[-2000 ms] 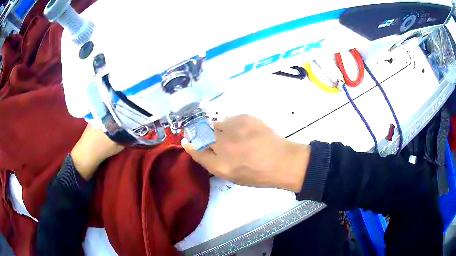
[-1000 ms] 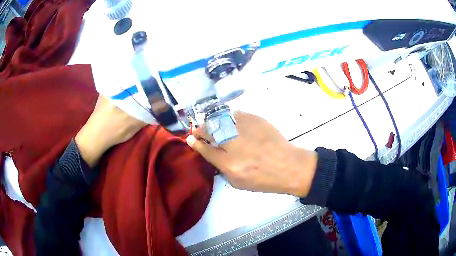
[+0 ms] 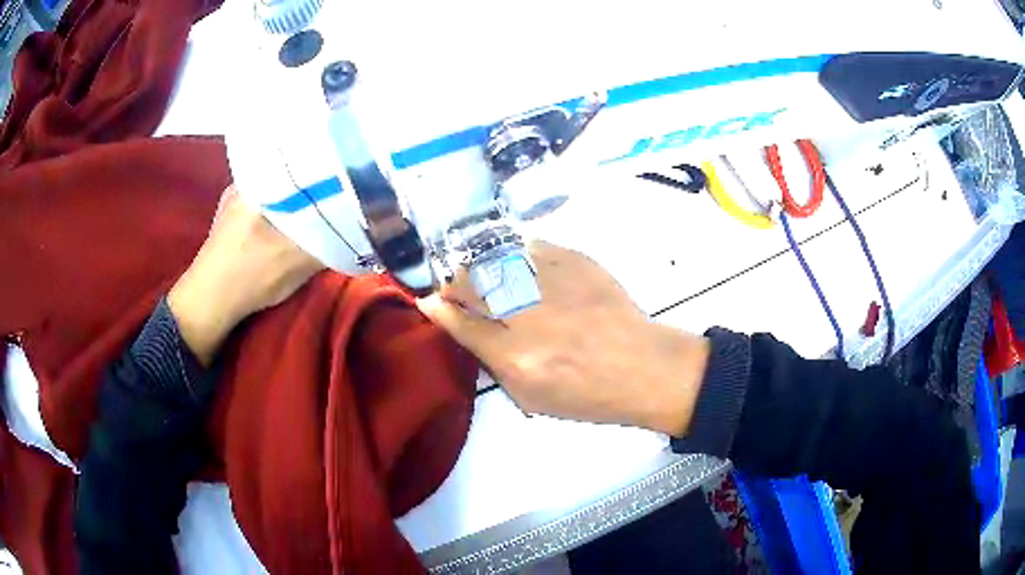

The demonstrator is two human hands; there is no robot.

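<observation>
The dark red knit garment (image 3: 281, 427) lies in folds left of and below the needle area of the white JACK sewing machine (image 3: 697, 101). My left hand (image 3: 242, 275) rests on the garment at the left of the machine head; its fingertips are hidden behind the head and cloth. My right hand (image 3: 573, 337) is at the needle area, its thumb and finger pinching the garment's edge beside the presser foot. The greyish clear attachment (image 3: 508, 283) stands in front of its fingers. The needle itself is hidden.
Scissors with yellow and red handle loops (image 3: 796, 180) lie on the table below the lettering, beside a blue cord (image 3: 812, 281) and a small black tool (image 3: 674, 178). A ruler-marked edge (image 3: 584, 517) runs along the front. A blue crate (image 3: 792, 522) and black strips are at lower right.
The view has shifted, so the machine head sits further right in the picture. Both hands stay by the needle with the garment between them; the fold near the right fingertips has shifted slightly.
</observation>
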